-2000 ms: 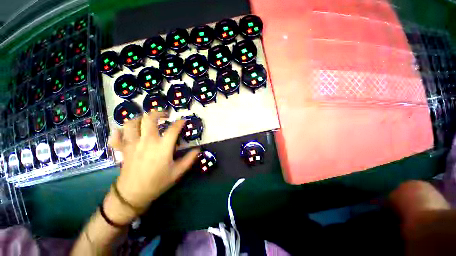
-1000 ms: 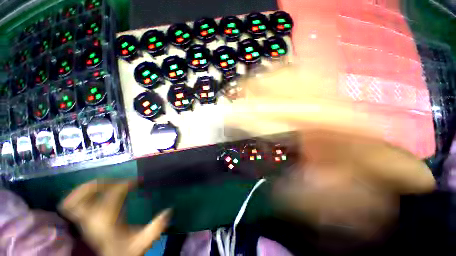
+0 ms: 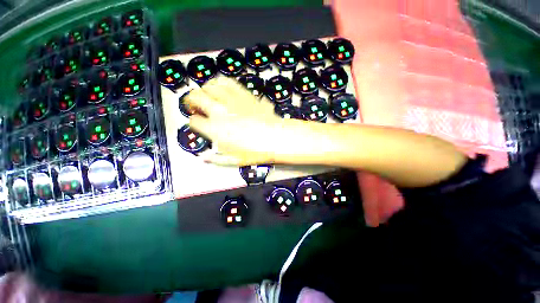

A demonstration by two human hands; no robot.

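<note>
Round black watch bodies with lit coloured squares stand in rows on the pale beige board point(image 3: 219, 180). My right hand point(image 3: 237, 121) reaches in from the right, over the left-middle of the board, and hides some watches. Its fingers are blurred near a watch in the second row; I cannot tell whether they hold anything. One watch point(image 3: 256, 173) lies below my hand near the board's front edge. Several watches, among them one at the left point(image 3: 234, 212), lie on the black mat point(image 3: 201, 216) in front of the board. My left hand cannot be made out.
A clear blister tray point(image 3: 95, 204) of watches is left of the board. Pink foam point(image 3: 385, 77) is at the right, with clear textured film on it. Another tray shows blurred at the far right. A white cord point(image 3: 294, 251) hangs at the front. A blurred pinkish patch is bottom left.
My right hand has moved left across the board. My left hand has left the lower-left area. Another watch now shows on the mat at the left, and the view has shifted.
</note>
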